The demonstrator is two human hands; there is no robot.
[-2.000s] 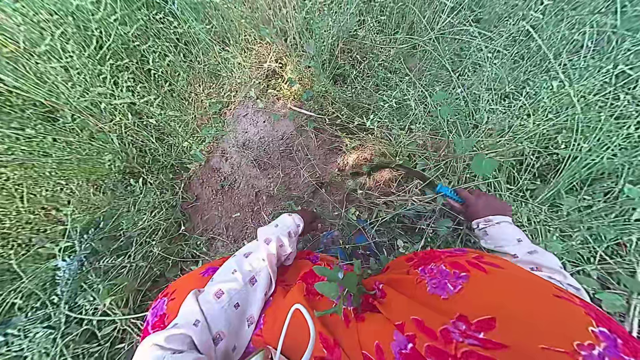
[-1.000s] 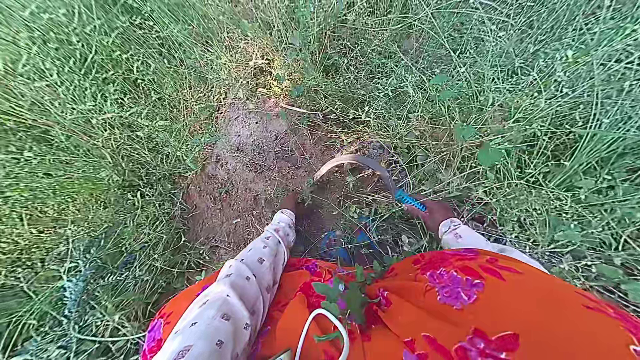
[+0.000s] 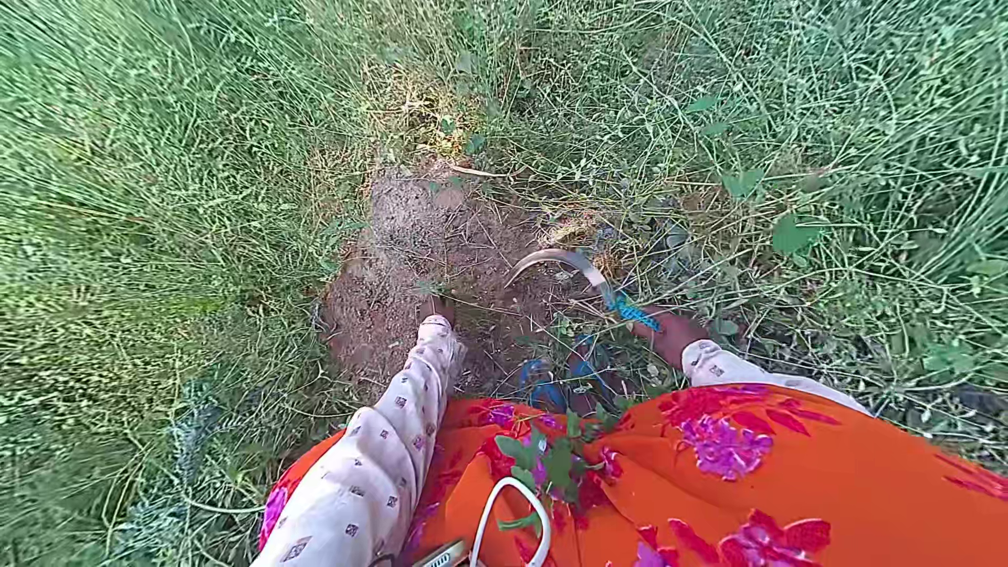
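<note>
My right hand (image 3: 673,335) is closed on the blue-wrapped handle of a sickle (image 3: 561,256). The curved metal blade arches to the left over the soil, its tip pointing down and left. My left hand (image 3: 437,307) is low over the bare soil (image 3: 394,268), left of the blade tip and apart from it. Only the part near the wrist shows clearly; the fingers blend with the dark ground, so whether they hold anything cannot be told. Cut stems and weeds (image 3: 591,315) lie under and around the blade.
Dense green grass (image 3: 157,173) surrounds the soil patch. Blue footwear (image 3: 543,382) shows just beyond the orange floral cloth (image 3: 787,465) over my lap. A leafy sprig (image 3: 555,465) and a white cable (image 3: 512,488) lie on the cloth.
My right hand and the sickle have moved left, nearer the soil patch, since the first frame. My left hand has shifted left and away from my body onto the bare soil.
</note>
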